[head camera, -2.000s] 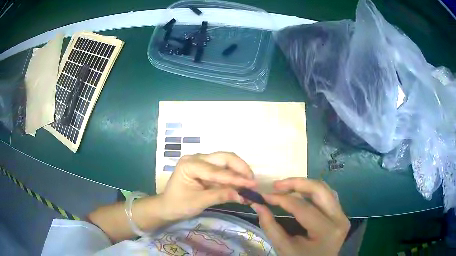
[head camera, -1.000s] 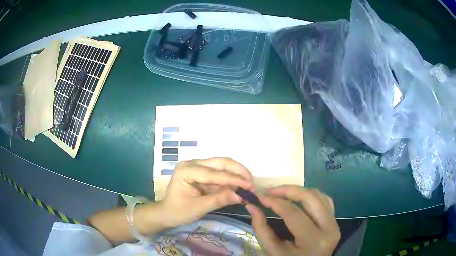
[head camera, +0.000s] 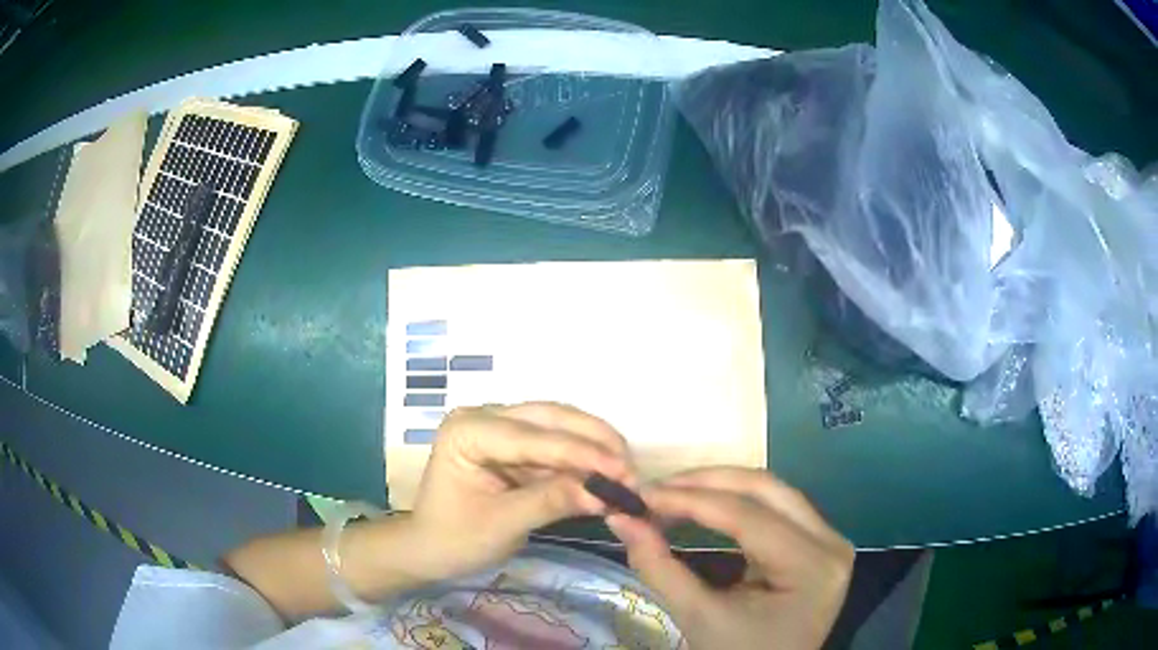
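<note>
A small black part (head camera: 615, 494) is held between the fingertips of both hands, just over the front edge of the backing sheet. My left hand (head camera: 514, 476) grips its left end with thumb and fingers. My right hand (head camera: 749, 546) holds its right end. The tan backing sheet (head camera: 635, 343) lies flat in front of me. A few short rows of thin dark and bluish adhesive pads (head camera: 427, 381) are at its left side, the lowest ones close to my left hand. Whether a pad is on the black part cannot be told.
A clear plastic tray (head camera: 597, 191) with scattered black parts lies at the back. A large clear plastic bag (head camera: 876, 216) bulges at right, with loose black parts (head camera: 841, 404) beside it. A full pad sheet (head camera: 235, 191) with a long black piece (head camera: 187, 260) and bare liner piece (head camera: 98, 241) lie left.
Both hands stay together on the black part; my right fingers have closed in a little around its right end. The whole view has shifted slightly.
</note>
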